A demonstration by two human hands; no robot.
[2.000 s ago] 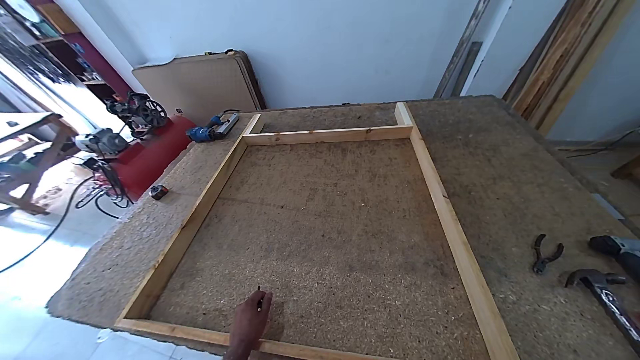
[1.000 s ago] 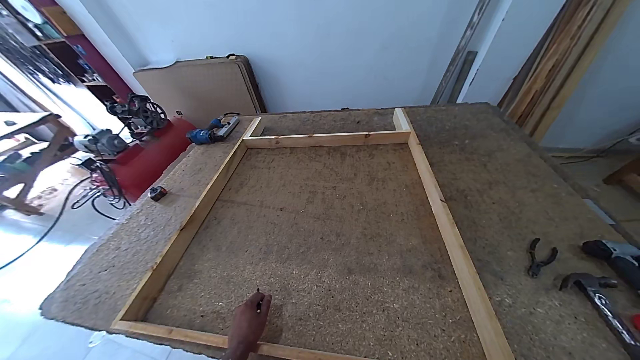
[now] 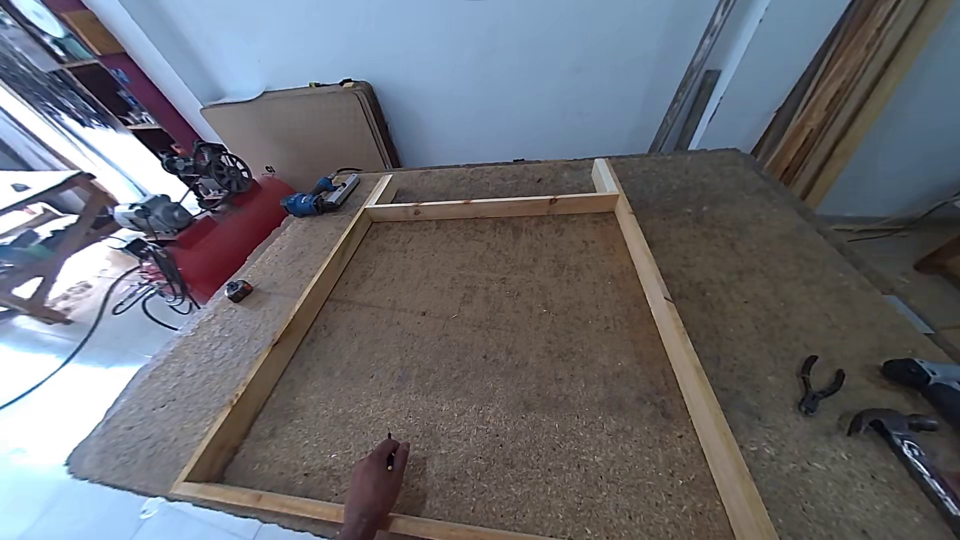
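My left hand [image 3: 375, 480] is at the lower centre, over the near rail of a rectangular wooden frame [image 3: 690, 367]. A short, thin, dark stick [image 3: 390, 456], perhaps a pencil, is pinched between its thumb and fingers. The frame lies on a large particleboard worktop [image 3: 480, 330], and its side rails run past the far crosspiece [image 3: 495, 208]. My right hand is out of view.
Beyond the frame's left rail are a tape measure [image 3: 238, 290] and a blue power tool [image 3: 319, 199]. Pliers [image 3: 817, 386], a claw hammer [image 3: 904, 442] and a grey and black power tool [image 3: 926, 379] lie at right. A red air compressor [image 3: 225, 240] stands beside the worktop.
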